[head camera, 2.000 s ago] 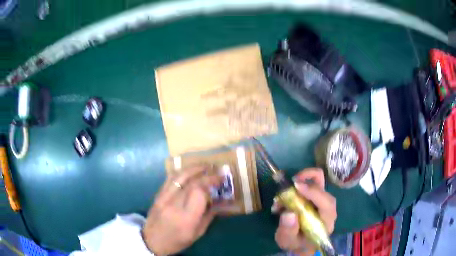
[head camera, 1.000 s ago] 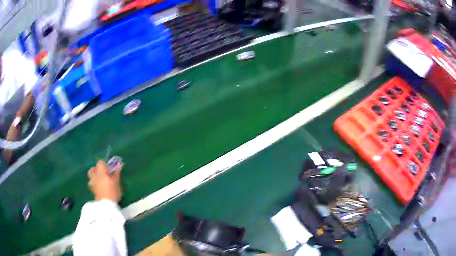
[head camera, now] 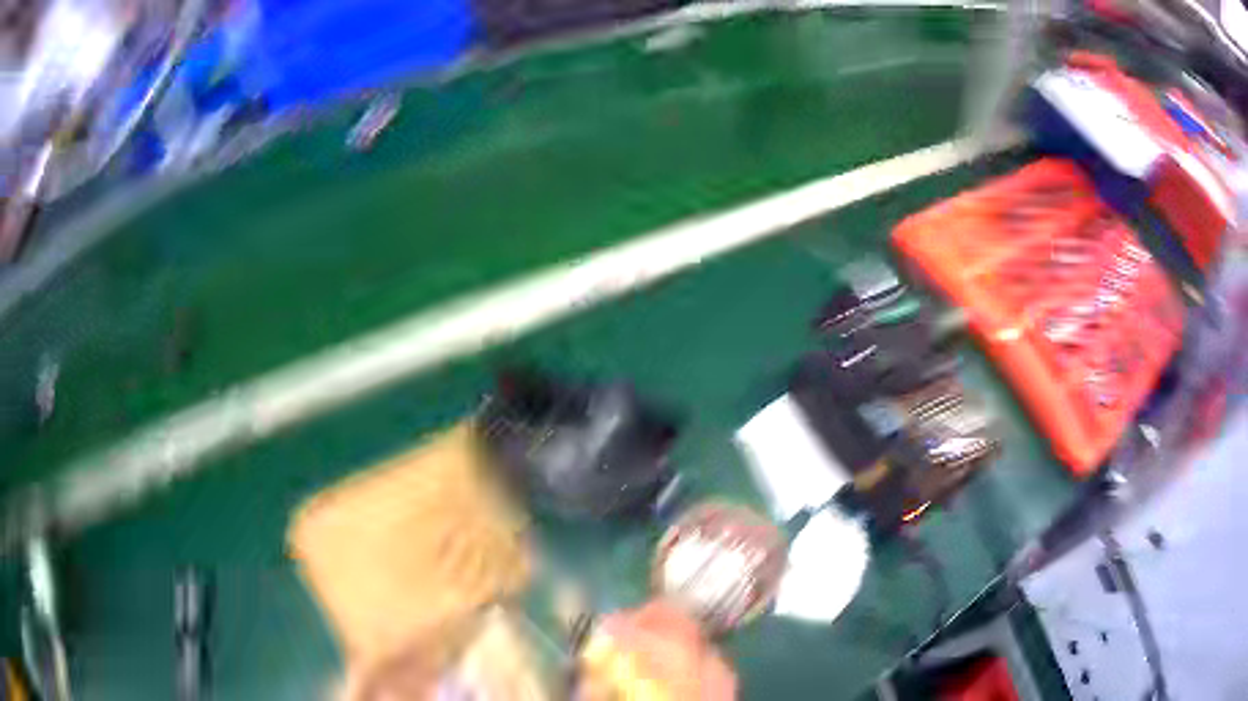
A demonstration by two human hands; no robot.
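Observation:
The view is strongly blurred. My right hand point(head camera: 664, 660) is at the bottom edge, partly cut off, closed around the yellow handle of the soldering iron point(head camera: 619, 674). A skin-coloured blur at the bottom edge, near the lower end of the brown sheet, looks like my left hand point(head camera: 397, 677); its fingers and anything in them cannot be made out. The brown cardboard sheet point(head camera: 411, 541) lies between the white rail and the hands. The holding fixture point(head camera: 504, 664) shows only as a pale blurred patch at the bottom edge.
The black fume fan point(head camera: 582, 445) stands right of the sheet, with the round tip cleaner tin point(head camera: 719, 564) below it. White paper point(head camera: 791, 456) and a dark cluttered holder point(head camera: 897, 397) lie further right, then the red-orange parts tray point(head camera: 1054, 301). Beyond the white rail point(head camera: 548, 295) runs the green conveyor point(head camera: 452, 206).
The view has tipped down towards the bench. My left hand has left the conveyor, where it held a watch unit, and appears at the bottom edge. My right hand and the iron have come into view.

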